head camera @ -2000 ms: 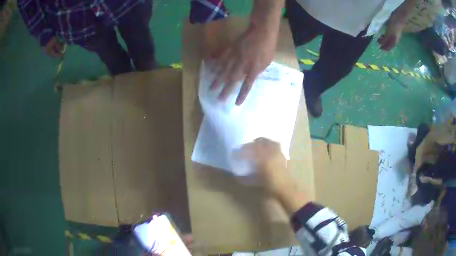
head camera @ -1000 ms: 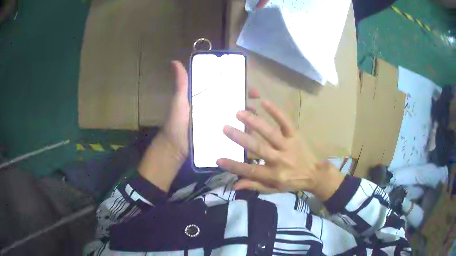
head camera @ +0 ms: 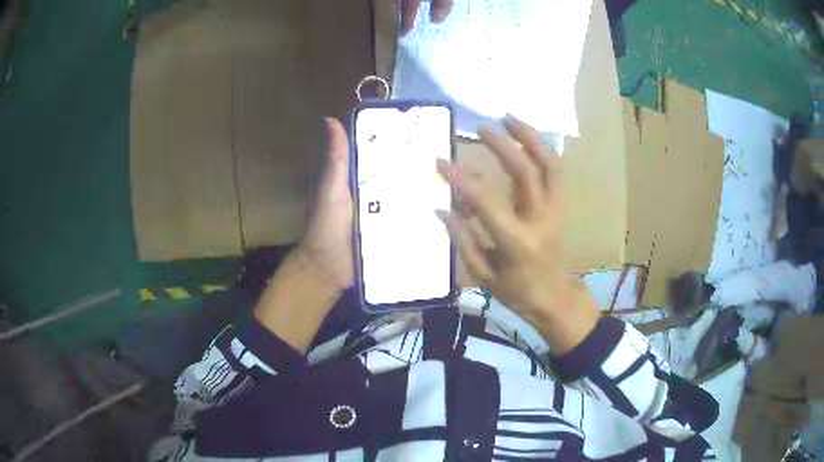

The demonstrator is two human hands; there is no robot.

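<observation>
A black-edged smartphone [head camera: 405, 244] with a bright, mostly white screen stands upright in the picture's middle, a metal ring at its top edge. My left hand [head camera: 327, 221] holds it from the left side and beneath, thumb along the edge. My right hand [head camera: 519, 221] is over the phone's right edge with its fingers spread, a fingertip at the screen; it is slightly blurred and holds nothing. White printed sheets [head camera: 492, 63] lie on the large brown carton [head camera: 587, 203] beyond the phone.
Another person's fingers [head camera: 425, 13] rest at the sheets' top left. Brown cardboard [head camera: 185, 135] lies on the left. More cardboard [head camera: 673, 171] and a marked white sheet [head camera: 750, 180] are on the right. Yellow-black tape [head camera: 185, 293] marks the green floor.
Two seconds ago my right hand was on the papers; now it is at the phone, which has come up into the middle in my left hand. The sheets now lie flatter than one second ago.
</observation>
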